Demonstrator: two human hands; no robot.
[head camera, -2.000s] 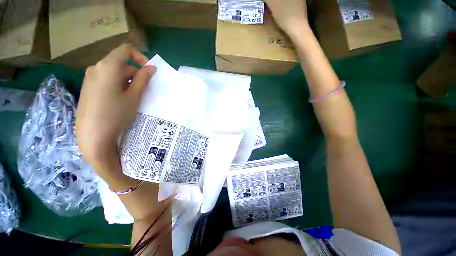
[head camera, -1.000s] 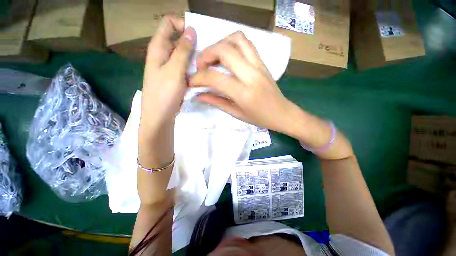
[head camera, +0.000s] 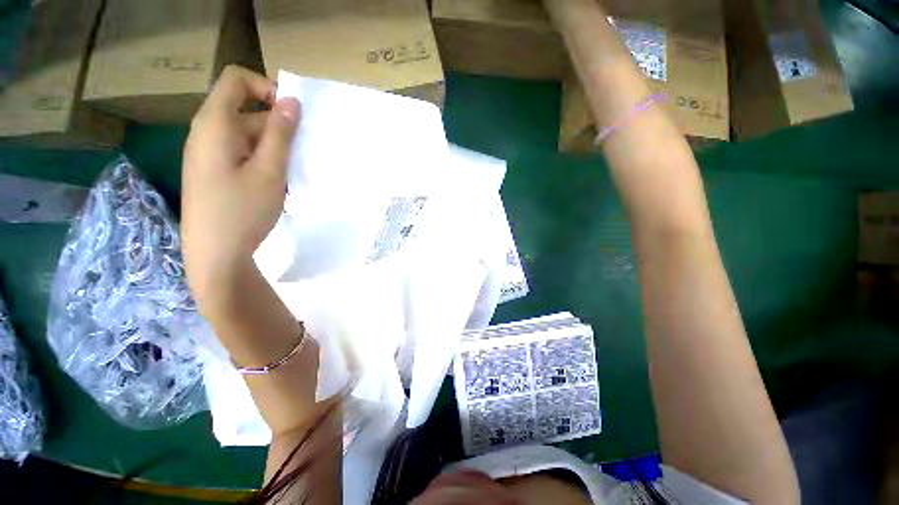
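My left hand (head camera: 237, 163) pinches the top left corner of a label sheet (head camera: 360, 148). The sheet's upper part is bare white, and one printed label (head camera: 397, 227) shows low on it. My right arm reaches up over the product boxes; the hand is cut off by the top edge, so its fingers and anything in them are hidden. A labelled product box (head camera: 695, 94) stands just right of my right forearm, its sticker partly covered by the arm. Blank backing paper (head camera: 434, 325) lies in a pile below my left hand.
A stack of label sheets (head camera: 527, 380) lies near my body. A clear bag of small looped parts (head camera: 123, 306) is at left, with a grey bar (head camera: 39, 197) behind it. More cartons (head camera: 163, 59) stand along the far side. Another carton (head camera: 877, 232) is at the right edge.
Both hands were together at the sheet a second ago. My right hand has gone up and out over the boxes; my left hand has moved left with the sheet. The boxes sit further right in view.
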